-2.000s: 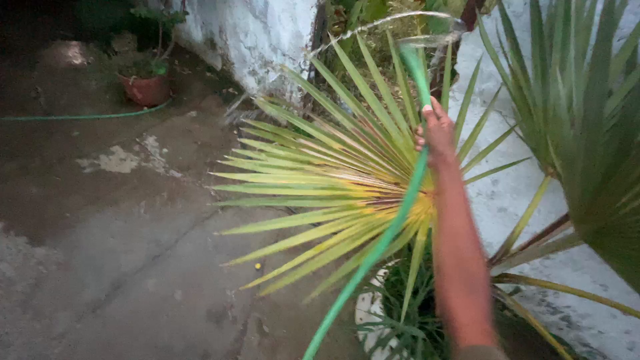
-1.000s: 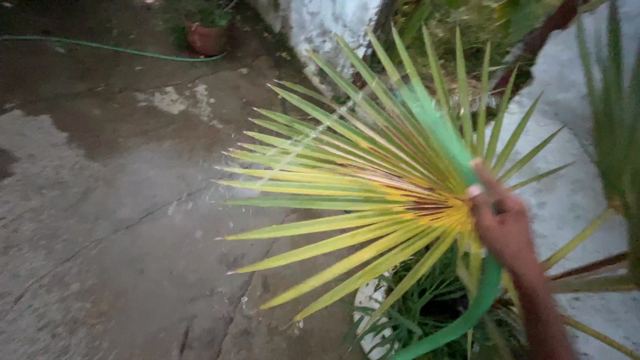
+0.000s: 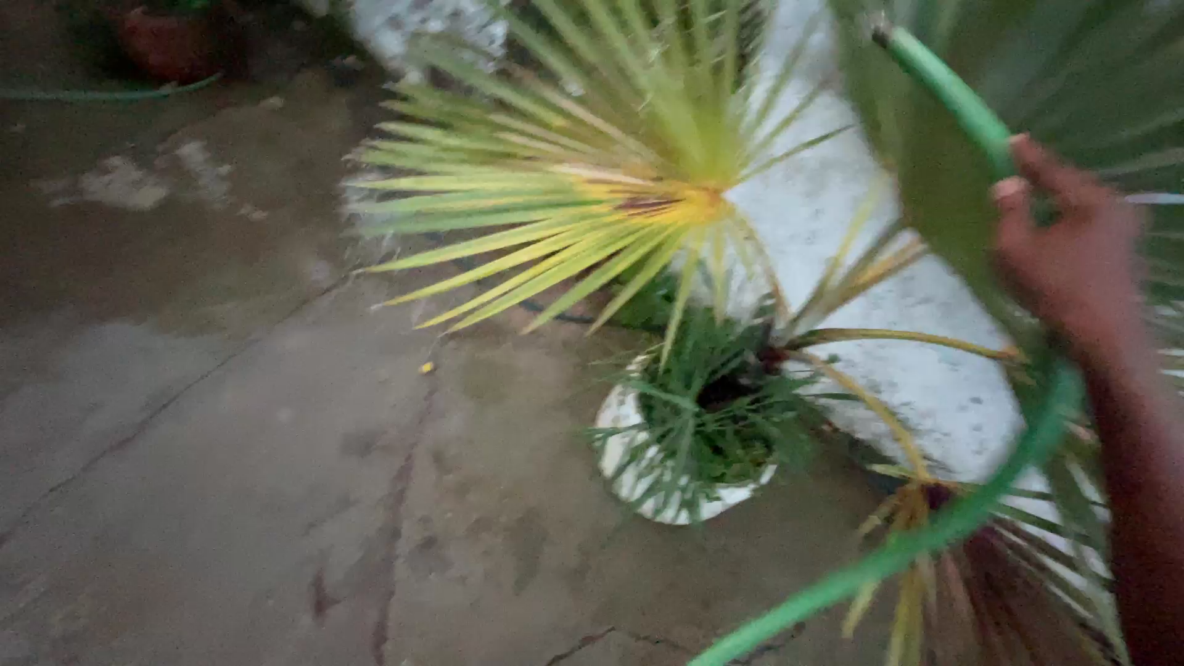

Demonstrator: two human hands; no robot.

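My right hand (image 3: 1064, 240), at the right side, grips a green garden hose (image 3: 953, 88) between thumb and fingers a little behind its open end. The end points to the upper left, in front of a large dark green palm leaf (image 3: 943, 176). From the hand the hose curves down and leaves at the bottom edge. A yellow-green fan palm leaf (image 3: 647, 203) spreads left of the hand. Below it a white pot (image 3: 638, 453) holds thin-leaved green plants. Whether water leaves the hose cannot be told clearly. My left hand is out of view.
A cracked, partly wet concrete floor (image 3: 250, 462) spreads on the left. A whitewashed wall (image 3: 823, 185) stands behind the palm stalks. A reddish pot (image 3: 171, 42) and a length of thin green hose (image 3: 102, 95) lie at the upper left. Browned palm leaves (image 3: 999, 592) hang at lower right.
My right hand has moved right with the hose, from beside the yellow-green leaf to in front of the dark green one. The water stream seen earlier no longer shows plainly.
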